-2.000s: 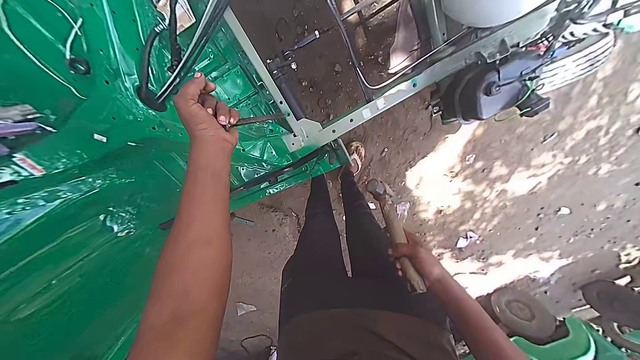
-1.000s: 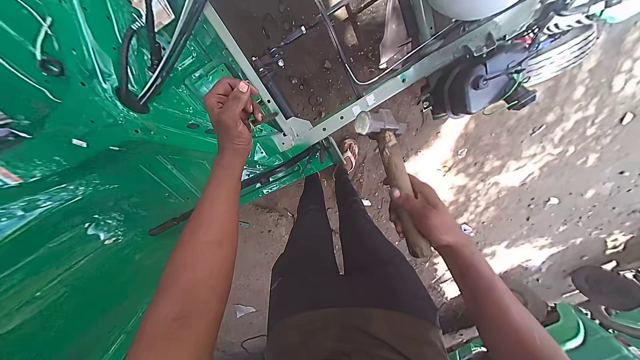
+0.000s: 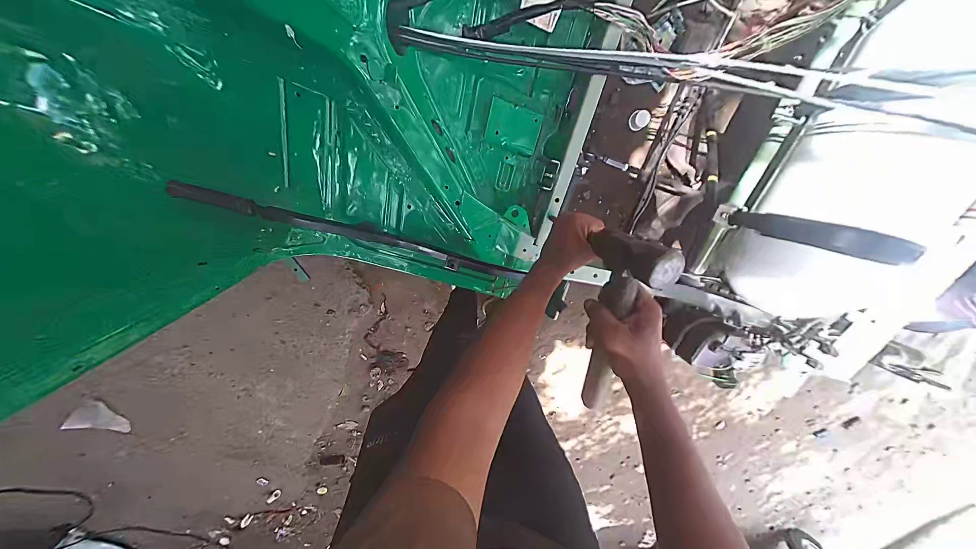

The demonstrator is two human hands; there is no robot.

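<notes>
My right hand (image 3: 629,328) is closed around the wooden handle of a sledgehammer (image 3: 640,259), its metal head raised over the frame rail. Just left of that head is my left hand (image 3: 572,240), curled near the corner of a pale green metal frame rail (image 3: 568,168). The hammer head hides part of its fingers, so what it holds cannot be made out. Beside the hand lies a green painted sheet-metal body panel (image 3: 427,152), with a long black strip or bar (image 3: 343,226) along its lower edge.
A wiring bundle (image 3: 534,53) crosses the top. To the right are a large white tank (image 3: 839,191) with a black strap and a dark mechanical unit (image 3: 698,335) beneath the rail. Dirt ground (image 3: 229,358) with scattered litter lies below; a cable (image 3: 46,492) is at lower left.
The hammer has risen from low beside my leg up to my left hand. A thin rod seen in my left hand two seconds ago is not visible now. The view has turned.
</notes>
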